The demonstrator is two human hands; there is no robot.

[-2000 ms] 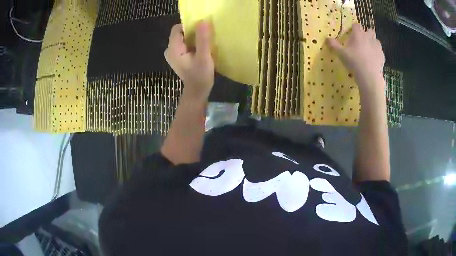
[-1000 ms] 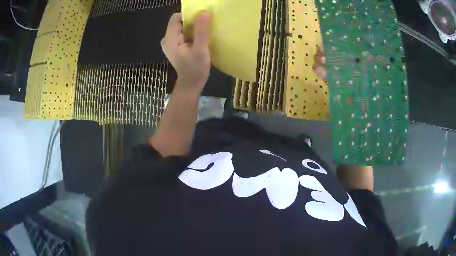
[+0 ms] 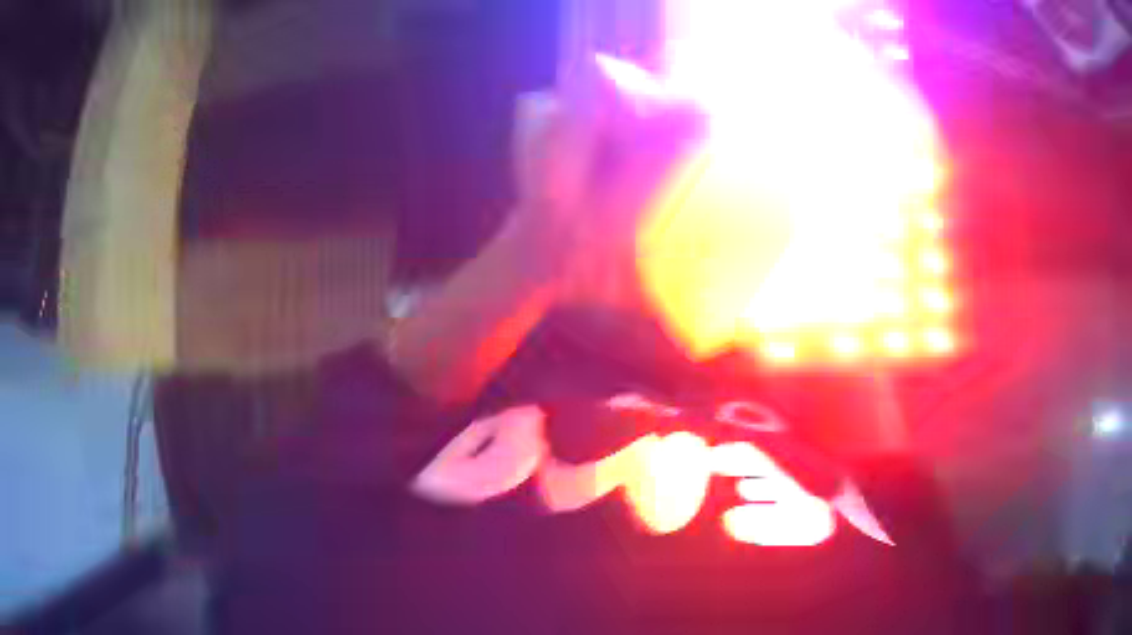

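The LED board panel is lit, glaring white and pink with red and yellow dots at its right and lower edges. The yellow sheet glows at the panel's left side and overlaps it; the glare blurs the border. My left hand is blurred, left of the panel, its fingers reaching towards the sheet's upper part and closed on it as far as the glare shows. My right hand is hidden behind the lit panel; only a faint forearm shows below it.
A standing board stack with a yellow board face is at the left, blurred. A row of board edges stands beside it, below a dark band. A round white-rimmed object is at the top right. Grey floor shows at the right.
The green panel has lit up and moved slightly left and up. My left hand and the yellow sheet have moved right, to the panel. Red and pink light now covers the bench and shirt.
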